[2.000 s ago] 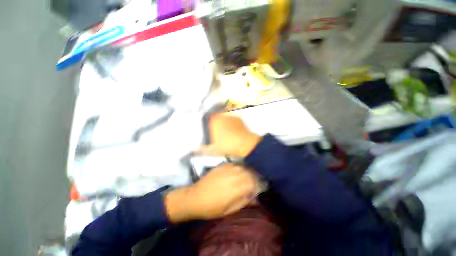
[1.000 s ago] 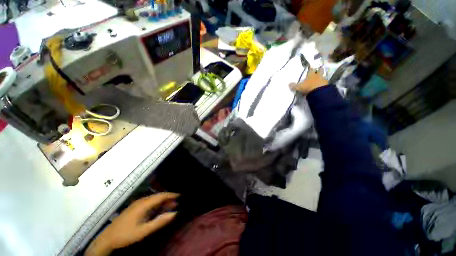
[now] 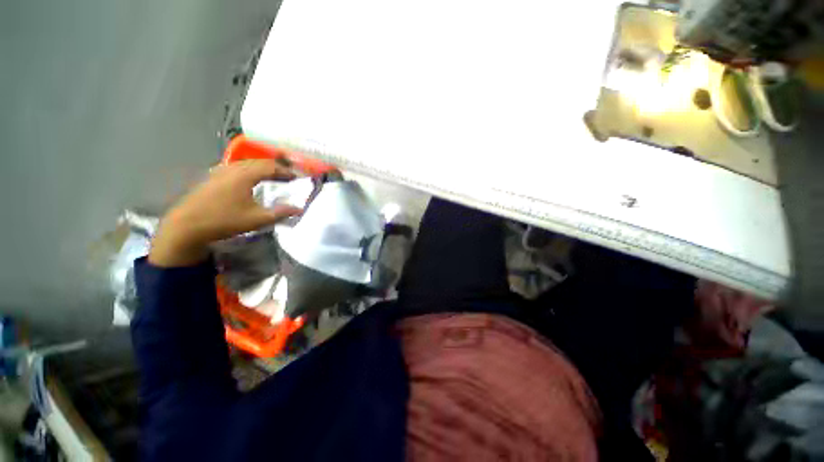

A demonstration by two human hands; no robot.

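Note:
My left hand [image 3: 217,212] is at the left, over an orange-red basket [image 3: 237,334] beside the white table. Its thumb and fingers are apart around the upper part of a white fabric piece [image 3: 334,226] with dark edges. I cannot tell if they grip it. Dark grey fabric [image 3: 316,287] hangs under the white piece in the basket. My right hand is not in view.
The white machine table [image 3: 434,99] has a measuring scale [image 3: 578,226] along its front edge. The lit needle plate [image 3: 660,99] and white-rimmed scissors [image 3: 759,99] are at the upper right. Grey cloth [image 3: 777,388] lies at the lower right.
The view has swung left. My left hand has moved from the table's front edge to the fabric over the basket. My right hand, at the fabric pile before, has left the view.

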